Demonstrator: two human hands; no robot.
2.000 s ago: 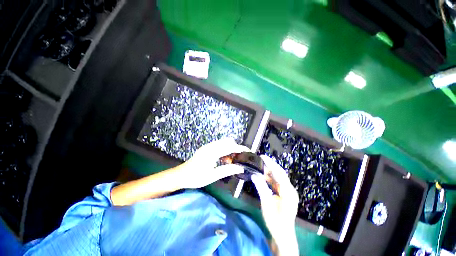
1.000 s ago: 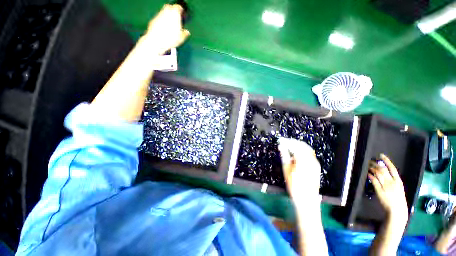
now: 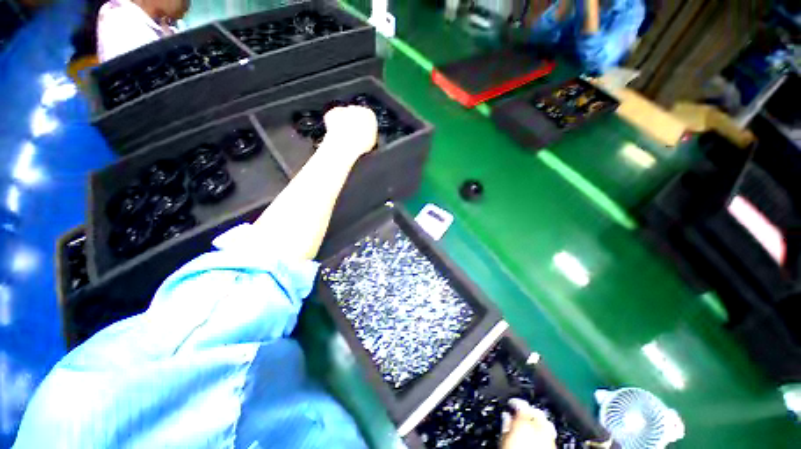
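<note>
My left hand (image 3: 351, 130) is in the right compartment of the near black parts bin (image 3: 400, 162), over round black housings (image 3: 384, 116). Its fingers are hidden behind the back of the hand, so its hold cannot be told. My right hand (image 3: 530, 428) is at the bottom edge, partly cut off, over the small dark pieces (image 3: 465, 412) in the middle tray. Its fingertips are low among the pieces, too small to tell a hold. A single round black housing (image 3: 472, 189) stands on the green bench beyond the bin.
The tray of small silver pieces (image 3: 395, 307) lies beside the bin, with a white counter (image 3: 434, 221) behind it. A white fan (image 3: 639, 419) is at lower right. Another bin (image 3: 237, 66) is behind. A red-edged tray (image 3: 492, 79) and people in blue and pale clothing are farther off.
The view has swung left towards the bins. My left hand has moved from above the counter into the bin. A black housing now shows on the bench. My right hand remains at the middle tray.
</note>
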